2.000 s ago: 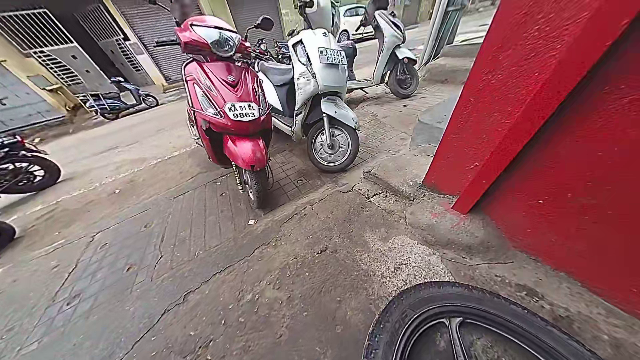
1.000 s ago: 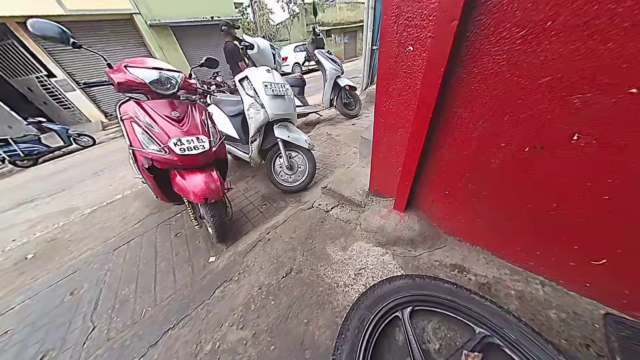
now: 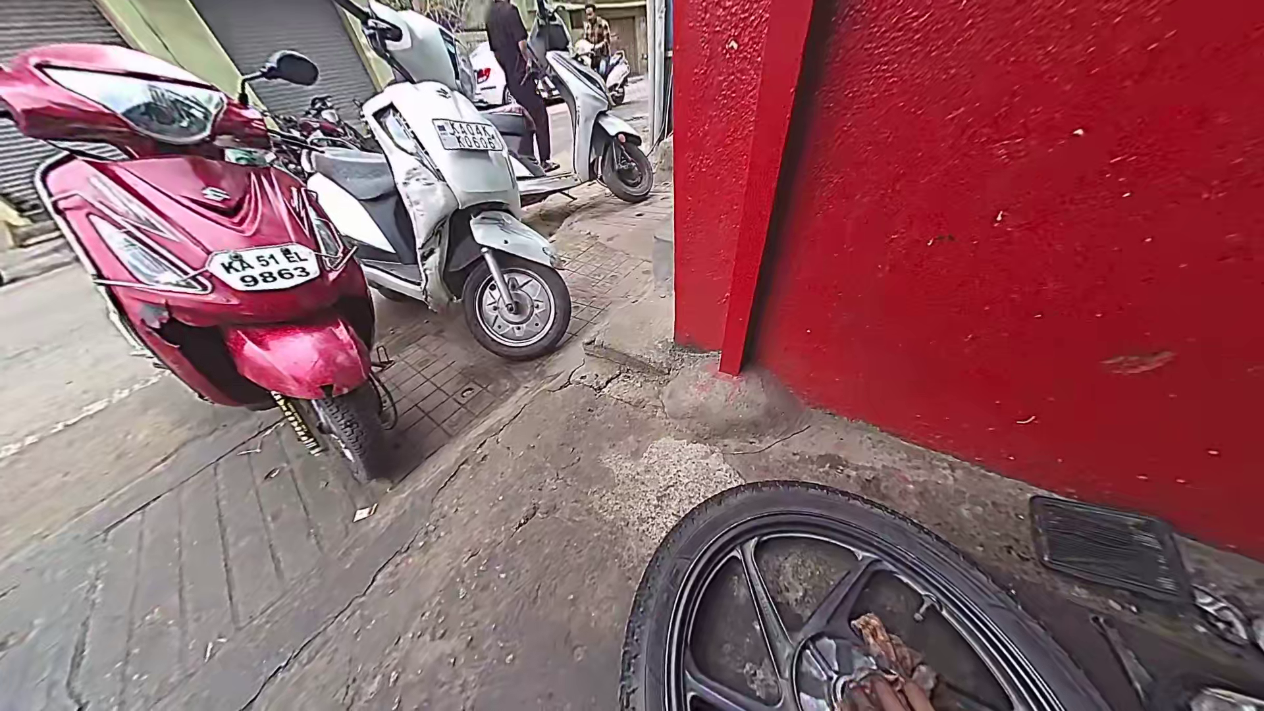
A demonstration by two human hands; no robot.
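A black alloy motorcycle wheel with its tyre (image 3: 681, 563) lies on the pavement at the bottom right, cut off by the lower edge. Over its hub (image 3: 818, 671) is a crumpled brown rag (image 3: 889, 642). Beside the rag, at the lower edge, what look like fingers of my right hand (image 3: 884, 694) reach in; blur and the frame edge hide their grip. My left hand is out of view. A valve stem (image 3: 925, 607) stands on the inner rim.
A red wall (image 3: 987, 247) with a narrow post (image 3: 765, 197) rises at right. A black ribbed tray or mat (image 3: 1111, 548) and metal parts (image 3: 1224, 612) lie at its foot. Red (image 3: 267, 217) and white (image 3: 444, 178) scooters are parked left; a person in dark clothes (image 3: 513, 59) is behind.
The view has swung right and down, bringing the wheel's hub, the rag and the finger-like shapes further into frame. The black tray or mat and metal parts now show more fully.
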